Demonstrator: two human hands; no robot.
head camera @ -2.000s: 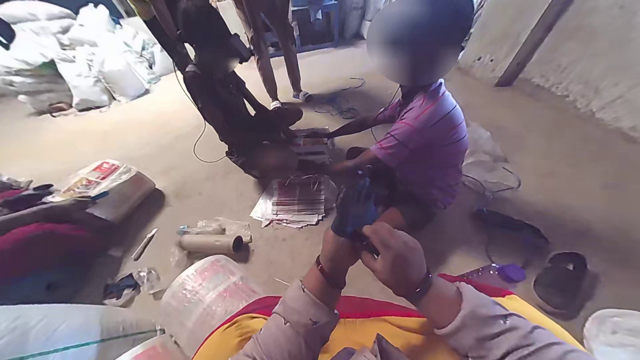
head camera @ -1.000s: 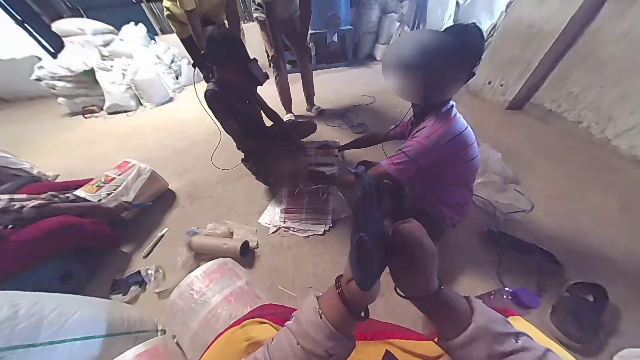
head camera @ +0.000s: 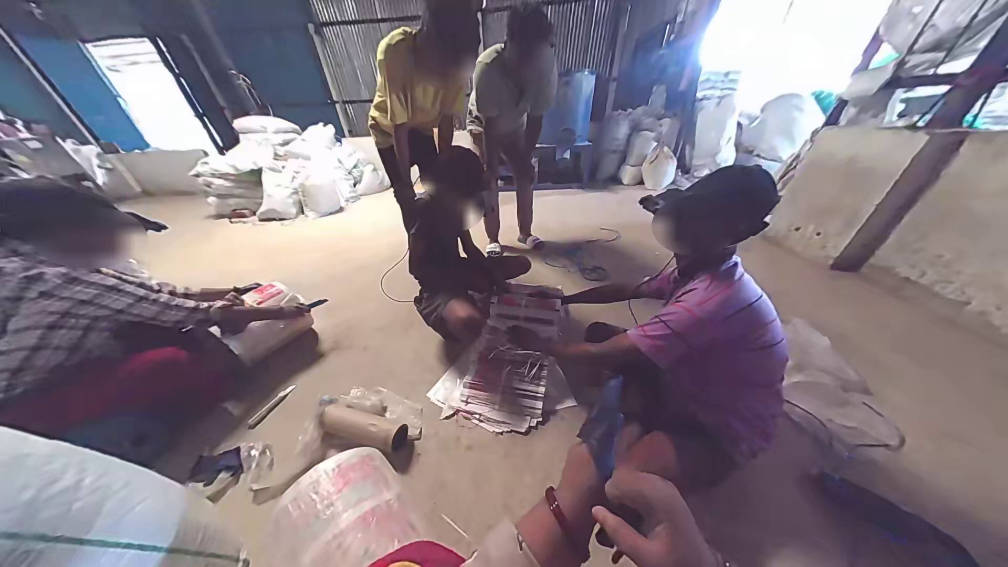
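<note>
My left hand [head camera: 605, 433] is raised at the lower centre, with dark blue material over it that looks like a glove. Blur hides its fingers, so its grip cannot be told. A red bracelet [head camera: 556, 505] circles the left wrist. My right hand [head camera: 657, 516] is bent against that wrist, its thumb and fingers beside a small dark thing [head camera: 618, 529] that I cannot identify. Beyond my hands, a stack of printed sheets [head camera: 504, 386] lies on the floor, where a co-worker in a pink shirt [head camera: 713, 346] and another seated person [head camera: 449, 252] reach over it.
A cardboard tube [head camera: 362, 425] lies left of the sheets, near a wrapped plastic roll [head camera: 342, 504]. A person in a checked shirt [head camera: 94, 315] sits at left by another roll [head camera: 272, 331]. Two people stand behind. White sacks [head camera: 307, 173] are piled at the back; a cable [head camera: 583, 264] lies on the floor.
The view has tilted up, bringing in the back wall and the person at left. My right hand has moved from beside the blue-covered left hand down to the left wrist.
</note>
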